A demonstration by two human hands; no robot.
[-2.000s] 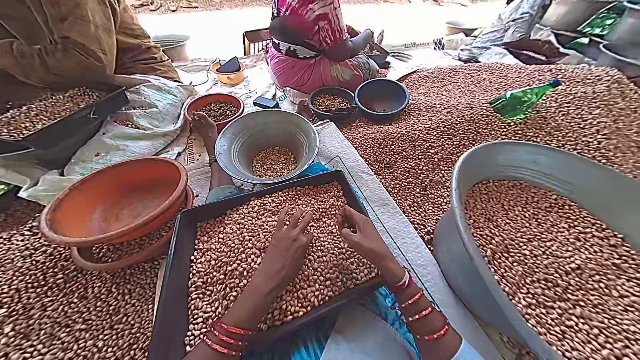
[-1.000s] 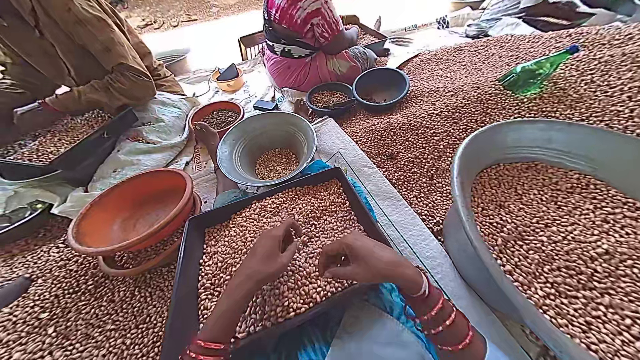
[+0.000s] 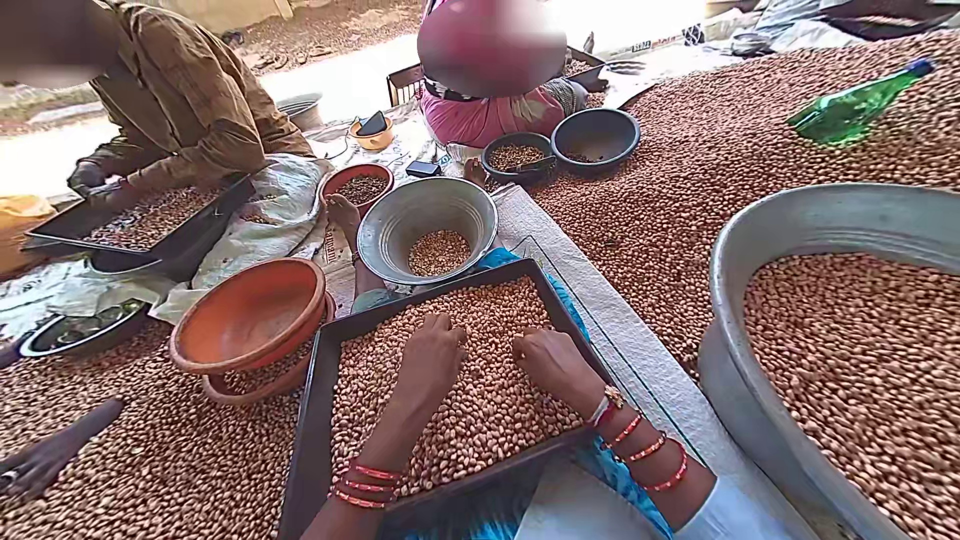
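Note:
A black rectangular tray [image 3: 309, 420] full of reddish-brown nuts or seeds [image 3: 480, 397] lies across my lap. My left hand [image 3: 435, 349] rests on the nuts near the tray's middle, its fingers curled down. To its right, my right hand [image 3: 551, 360] is bent over the nuts with curled fingertips close to them. Whether either hand pinches a nut is hidden by the fingers. Just beyond the tray's far edge stands a metal basin [image 3: 375, 232] with some nuts at its bottom.
Orange bowls [image 3: 247, 315] are stacked at left on loose nuts. A large metal tub [image 3: 724, 300] of nuts stands at right, before a heap holding a green bottle [image 3: 855, 105]. Two people sit ahead; another person's hand [image 3: 45, 457] reaches in at lower left. Dark bowls [image 3: 596, 142] stand beyond.
My left hand has moved from a raised position down onto the nuts. Another person's hand has come further into view at lower left. The view has shifted somewhat to the left.

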